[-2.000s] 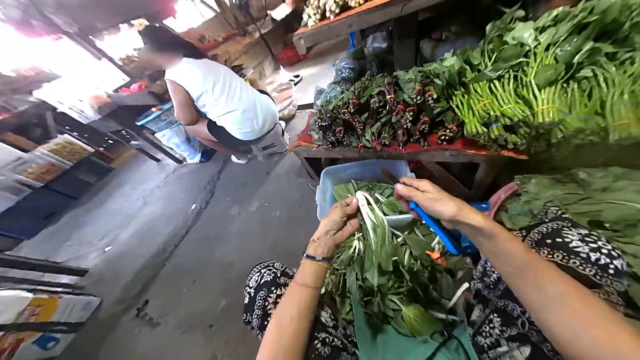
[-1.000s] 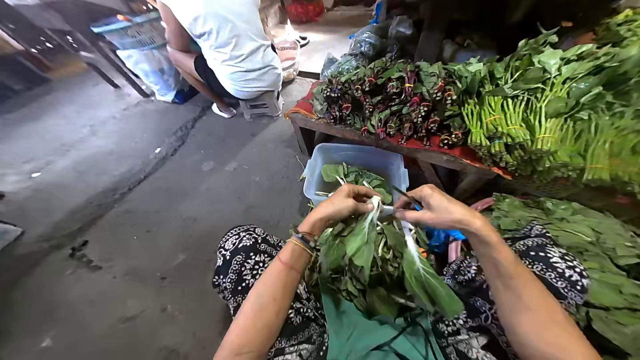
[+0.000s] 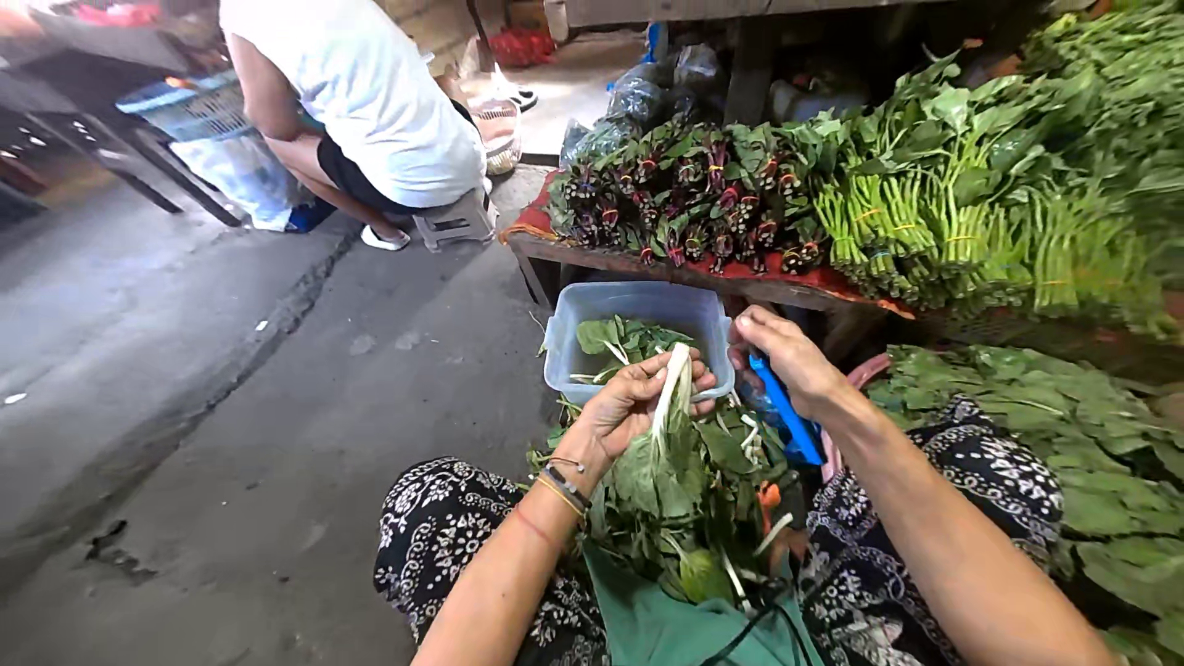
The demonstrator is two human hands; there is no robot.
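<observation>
My left hand (image 3: 638,402) holds a leafy green with a thick white stem (image 3: 673,388), the stem's pale end pointing up and the leaves hanging down. To its right, my right hand (image 3: 786,356) is closed on a blue-handled knife (image 3: 784,412); the blade cannot be made out. Just beyond my left hand stands a translucent plastic tub (image 3: 638,298) with some green leaves (image 3: 629,340) in it. A heap of loose leafy greens (image 3: 721,490) lies on the green cloth (image 3: 694,629) over my lap, below both hands.
Tied bundles of dark-stemmed greens (image 3: 694,199) and light-stemmed greens (image 3: 925,222) cover a low wooden stand (image 3: 610,257) ahead. Broad leaves (image 3: 1054,462) lie at the right. A person in a white shirt (image 3: 379,102) sits on a low stool (image 3: 455,222) beyond, near a blue basket (image 3: 199,111).
My hands have moved apart; one second ago they met at the white stems. My right hand is now to the right of the stem, and the blue handle shows more fully.
</observation>
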